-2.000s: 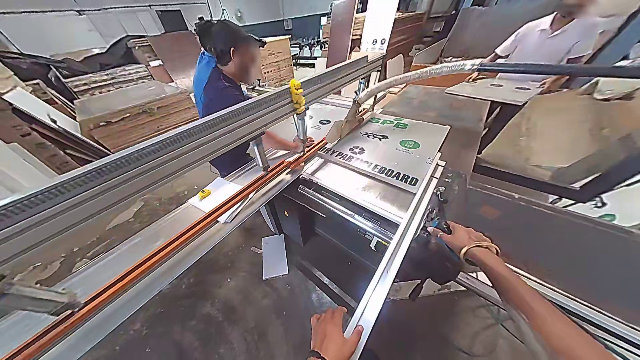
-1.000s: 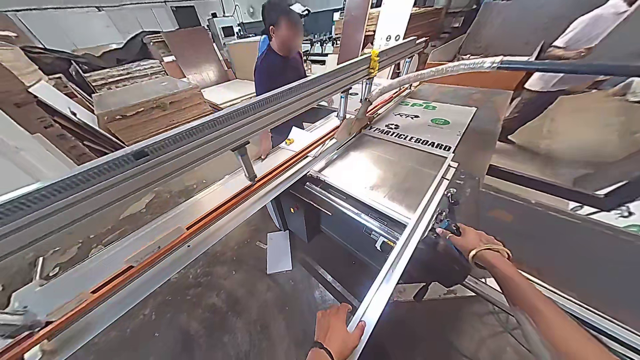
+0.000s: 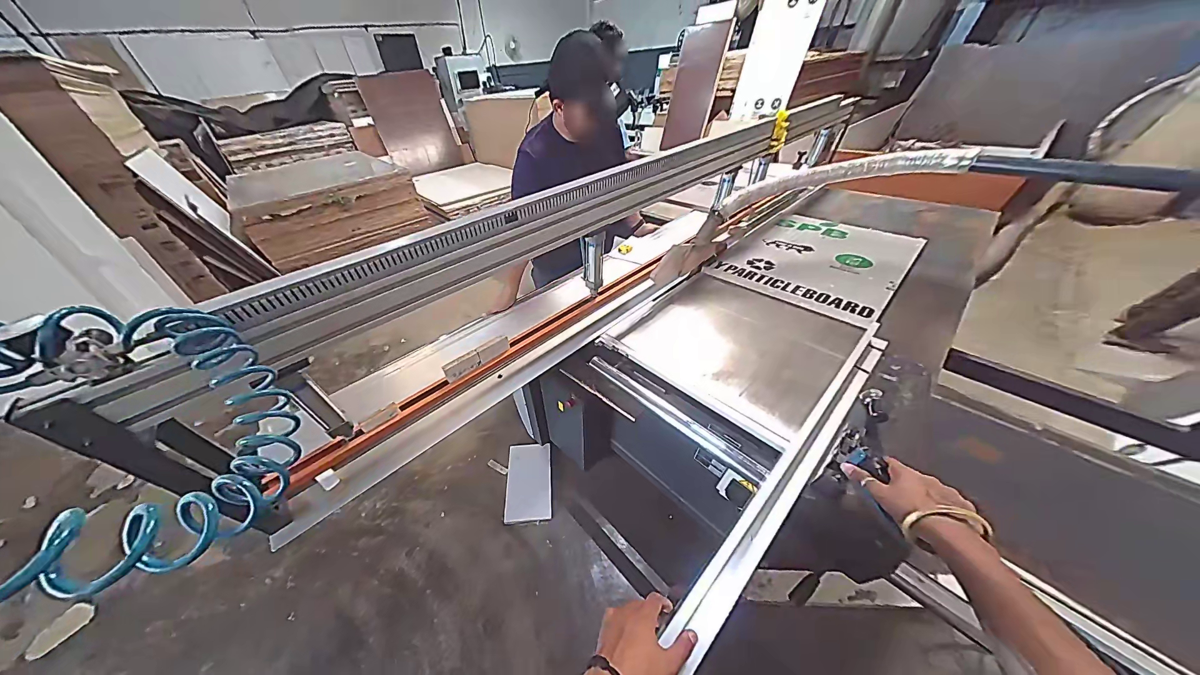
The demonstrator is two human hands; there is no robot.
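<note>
My left hand (image 3: pixel 645 637), at the bottom, grips the near end of a long aluminium fence rail (image 3: pixel 764 516). My right hand (image 3: pixel 905 489), with a bangle at its wrist, is closed on a small dark and blue handle (image 3: pixel 864 461) to the right of the rail. Beyond the rail lies a bare metal sliding table (image 3: pixel 741 356). A printed particleboard panel (image 3: pixel 825 267) lies flat past it, its left edge near the saw's dust hood (image 3: pixel 689 258). A pressure beam (image 3: pixel 450 225) spans the machine above an orange strip (image 3: pixel 525 347).
A person (image 3: pixel 572 150) stands behind the beam. A coiled blue air hose (image 3: pixel 248 412) hangs at the left. A white offcut (image 3: pixel 528 483) is on the floor. Board stacks (image 3: pixel 319 202) stand at the back left, and a ribbed hose (image 3: pixel 844 173) arches over the panel.
The person behind the beam has shifted and changed posture. The person at the right, seen earlier, is no longer plainly in view. My hands keep their holds. The view has turned somewhat.
</note>
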